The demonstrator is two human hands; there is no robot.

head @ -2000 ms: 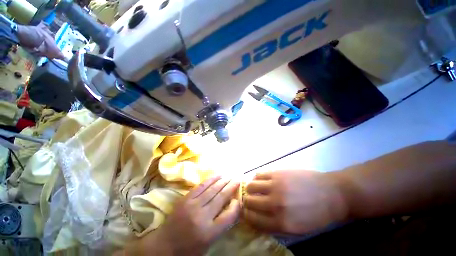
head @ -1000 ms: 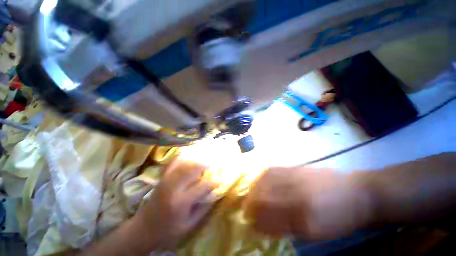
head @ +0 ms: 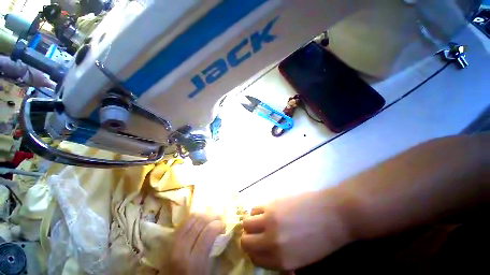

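Note:
Yellow satin-like fabric (head: pixel 161 215) lies crumpled left of and below the machine head, with a sheer white patterned patch (head: pixel 80 225) at its left. The white JACK sewing machine (head: pixel 161 64) stands over it; its needle area is lost in lamp glare. My left hand (head: pixel 196 244), at the bottom centre, lies on the fabric with its fingers together; what is under them is hidden. My right hand (head: pixel 285 233), just right of it, has curled fingers gripping the puckered fabric edge near the table's front.
Blue-handled snips (head: pixel 270 115) and a dark phone (head: pixel 332 88) with a beaded charm lie on the white table (head: pixel 301 161) right of the needle. A metal fitting (head: pixel 455 55) stands at far right. Another person's hand (head: pixel 32 72) shows at upper left. A round dark wheel (head: pixel 12 259) is at lower left.
The view has shifted and sharpened; the machine, snips and phone appear further left. My left hand has moved lower, away from the needle glare. My right hand also sits lower, still at the fabric.

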